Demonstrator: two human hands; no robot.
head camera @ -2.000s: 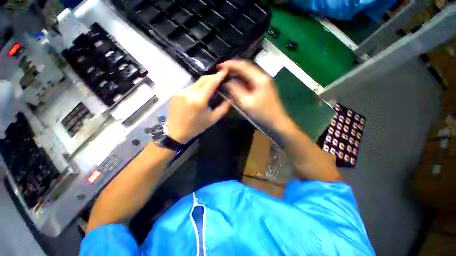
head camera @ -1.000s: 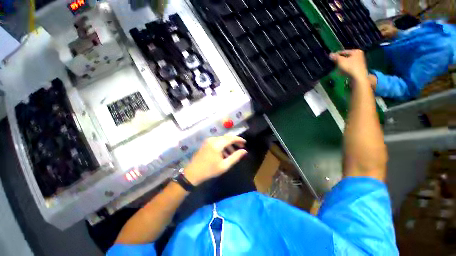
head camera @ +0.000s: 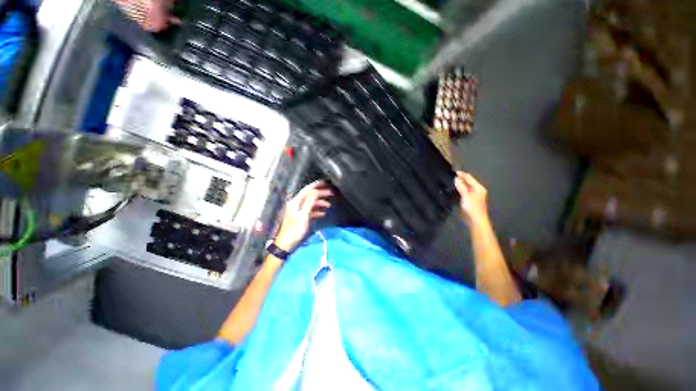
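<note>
A large glossy black blister tray (head camera: 374, 145) lies slanted in front of me, right of the white machine. My right hand (head camera: 472, 192) grips its right edge. My left hand (head camera: 305, 210), with a dark watch on the wrist, is near the tray's left edge by the machine's front; its fingers are apart and it holds nothing visible. Another black tray (head camera: 256, 50) lies behind, at the machine's far side. The machine bed bears two black fixtures, one farther (head camera: 214, 134) and one nearer (head camera: 191, 240). The image is blurred, so the nests' contents are unclear.
The green conveyor (head camera: 381, 32) runs behind the trays. A filled parts tray (head camera: 456, 99) is on the floor at the right. A red button (head camera: 289, 153) is on the machine's front edge. Another person's hand (head camera: 149, 11) shows at the top left. Brown boxes (head camera: 633, 137) stand far right.
The view has turned. My right hand has moved from the tray's far side to its near right edge, and this tray now lies closer to me, apart from the other tray. My left hand stays open.
</note>
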